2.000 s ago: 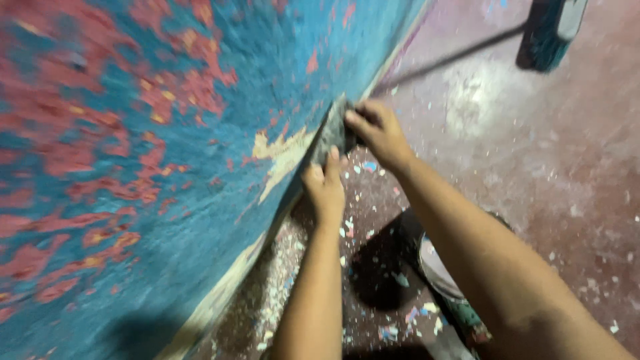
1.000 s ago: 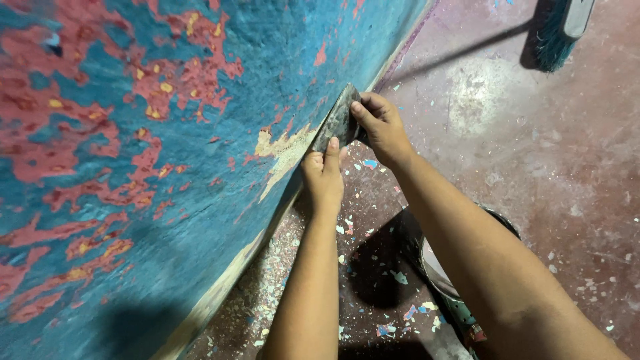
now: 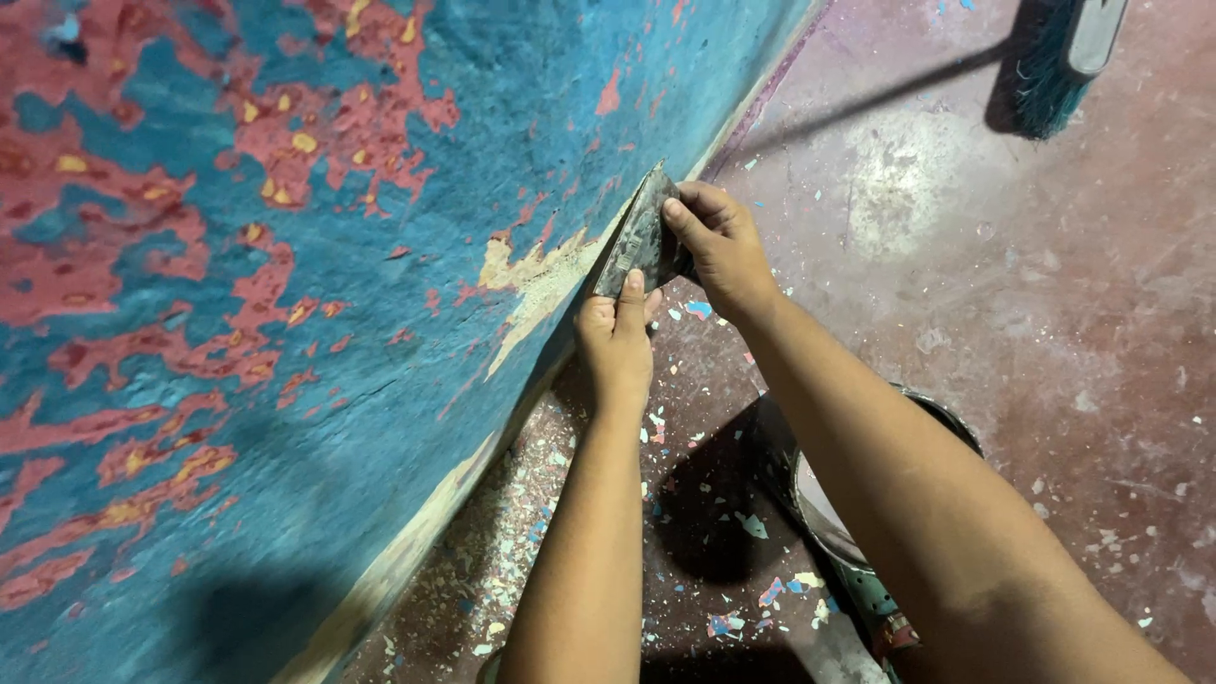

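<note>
A flat, worn metal scraper blade (image 3: 638, 237) is held at a slant between my two hands, its long edge close to the lower part of the blue wall (image 3: 446, 256); whether it touches cannot be told. My left hand (image 3: 617, 342) grips the blade's lower end, thumb on its face. At the upper right side, my right hand (image 3: 722, 242) pinches the blade with thumb and fingers, and a dark part beneath it is mostly hidden. Beside the blade, a bare cream patch (image 3: 541, 275) shows through the paint, and red and yellow patches spread over the wall to the left.
Paint chips (image 3: 727, 624) litter the reddish floor (image 3: 1073, 313) along the wall's base. A round bucket (image 3: 819, 508) stands partly hidden under my right forearm. The teal bristles of a broom (image 3: 1050, 85) show at the top right, its long shadow reaching toward the wall.
</note>
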